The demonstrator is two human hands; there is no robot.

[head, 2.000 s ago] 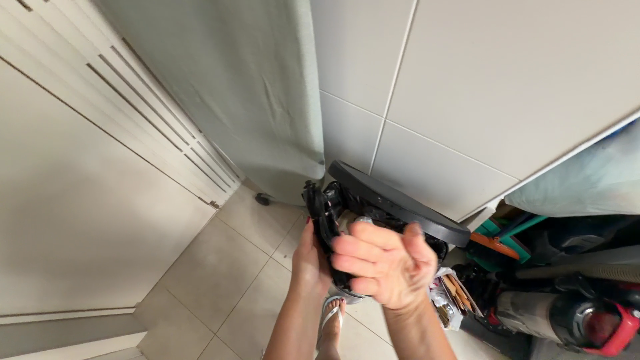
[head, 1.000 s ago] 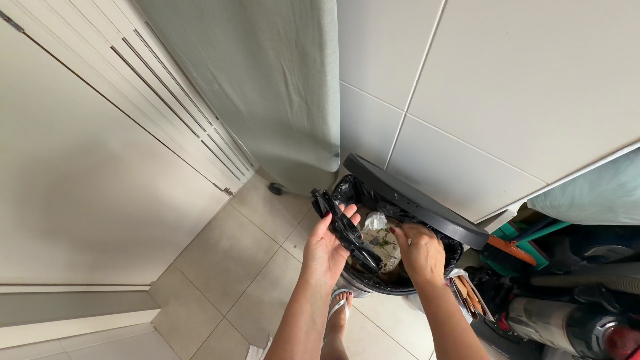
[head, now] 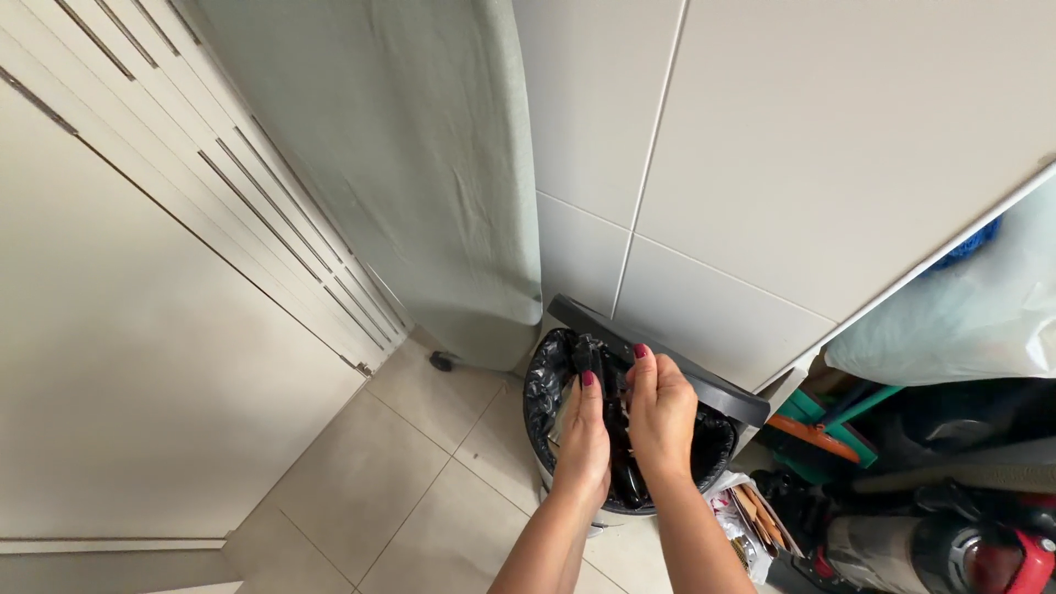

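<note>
A black plastic object [head: 612, 388], whose exact kind I cannot tell, is held over a round trash bin [head: 540, 441] lined with a black bag [head: 551, 363]. My left hand [head: 584, 437] grips its left side, thumb upward. On its right side, my right hand [head: 662, 404] pinches it between thumb and fingers. The bin's dark lid [head: 726, 394] stands raised against the tiled wall. Pale waste shows partly behind my left hand; the rest of the bin's contents is mostly hidden.
A covered ironing board [head: 445, 181] leans beside the bin. At the right are a vacuum cleaner [head: 932, 544], a green and orange tool [head: 817, 437], a bag of cardboard and paper [head: 755, 520] and a pale plastic bag [head: 973, 305]. A white slatted door [head: 124, 330] stands at the left.
My right hand was lower in the bin near the pale waste one second ago; now it is up at the black object, beside my left hand.
</note>
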